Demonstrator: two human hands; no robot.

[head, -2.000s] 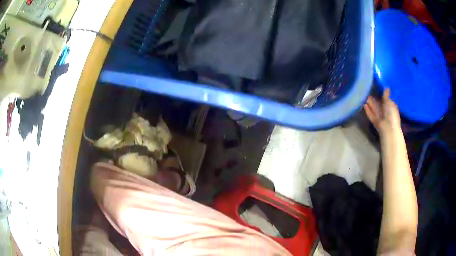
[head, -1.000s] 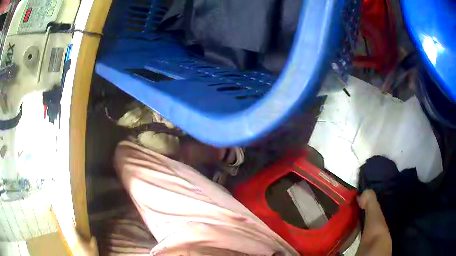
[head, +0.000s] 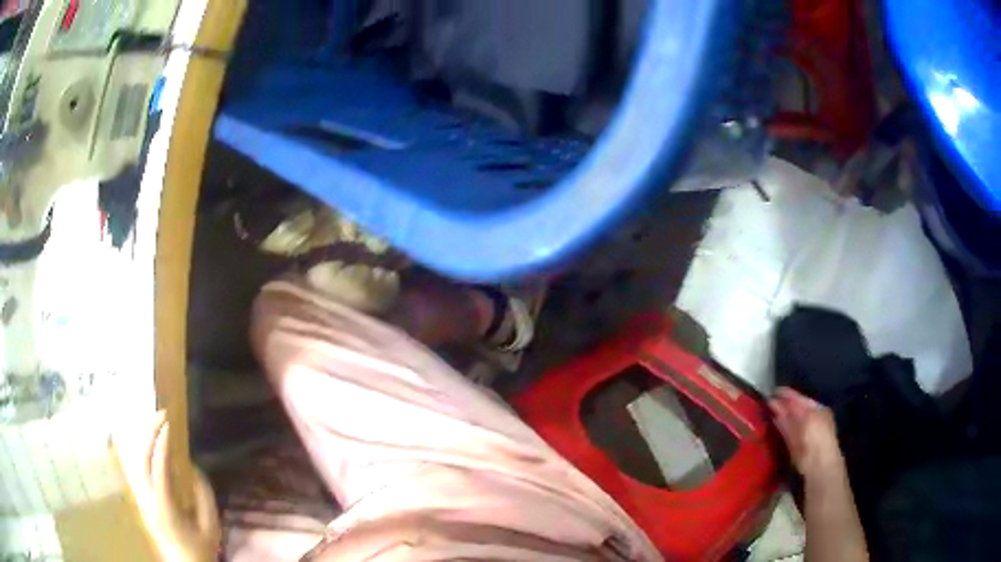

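The red plastic stool (head: 703, 518) with a square opening stands at the lower middle, beside the wearer's pink-trousered leg. My right hand (head: 810, 430) is at the stool's right edge, fingers curled on its rim; the fingertips are blurred. My left hand (head: 173, 496) rests at the table's orange-brown edge at lower left, fingers extended and holding nothing visible; it is partly cut off by the bottom of the picture.
A blue slotted basket (head: 483, 244) with dark cloth (head: 505, 44) stands above the stool. A blue round object (head: 960, 93) is at upper right. Black cloth (head: 840, 368) lies on a white sheet (head: 738, 258) at right. The sewing machine table (head: 176, 242) runs along the left.
My right hand has gone from beside the blue round object down to the stool's edge. My left hand has come into view at the table edge. The view has shifted; the basket shows nearer.
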